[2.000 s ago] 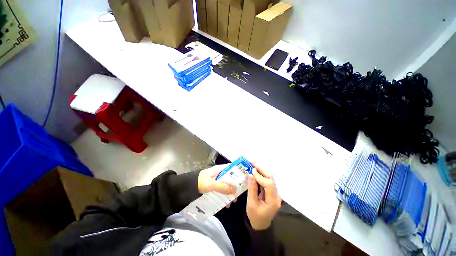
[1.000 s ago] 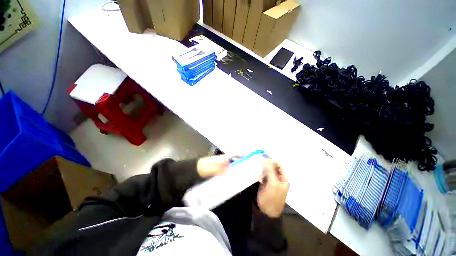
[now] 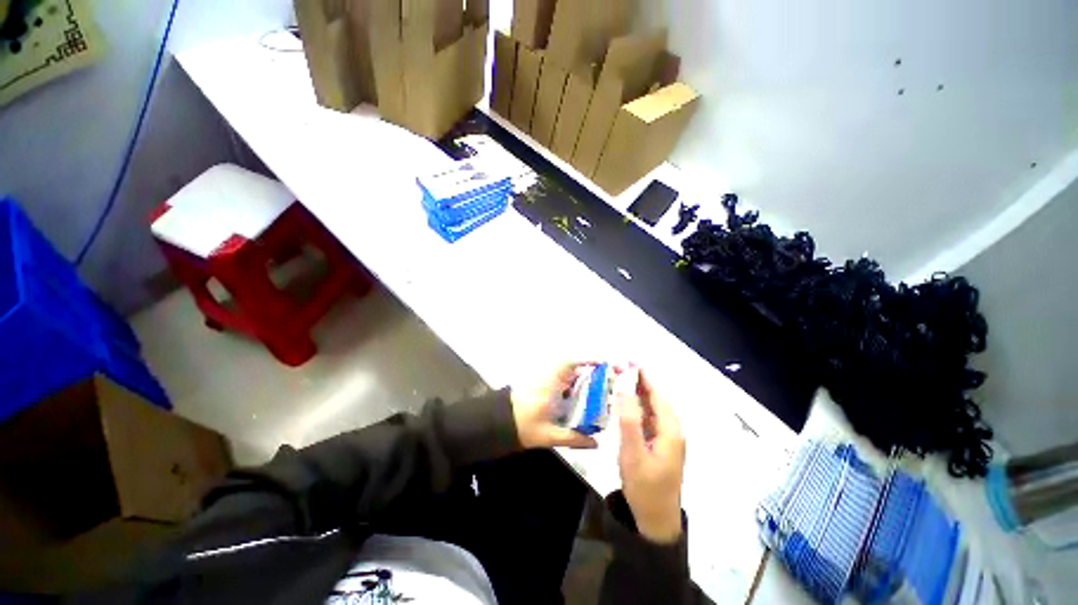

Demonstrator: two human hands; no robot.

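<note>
A blue-and-white retail box [image 3: 589,398] is held between my two hands above the bench's front edge. My left hand [image 3: 546,408] grips its left side. My right hand [image 3: 650,449] is at its right end, fingers on a small whitish part there; whether that is a flap or a card I cannot tell. Whether anything is inside the box cannot be seen. A stack of blue-and-white boxes [image 3: 466,201] lies mid-bench.
Black cable pile [image 3: 851,319] against the wall, beside the black mat [image 3: 686,310]. Box blanks [image 3: 828,514] stand at right. Brown cartons [image 3: 443,71] stand along the back. Red-legged stool [image 3: 242,254], blue crate [image 3: 59,319] and open carton [image 3: 154,461] are on the floor.
The long white-and-blue piece across my lap no longer shows; a compact box is between my hands, which are now higher and over the bench edge. The camera view has tilted slightly.
</note>
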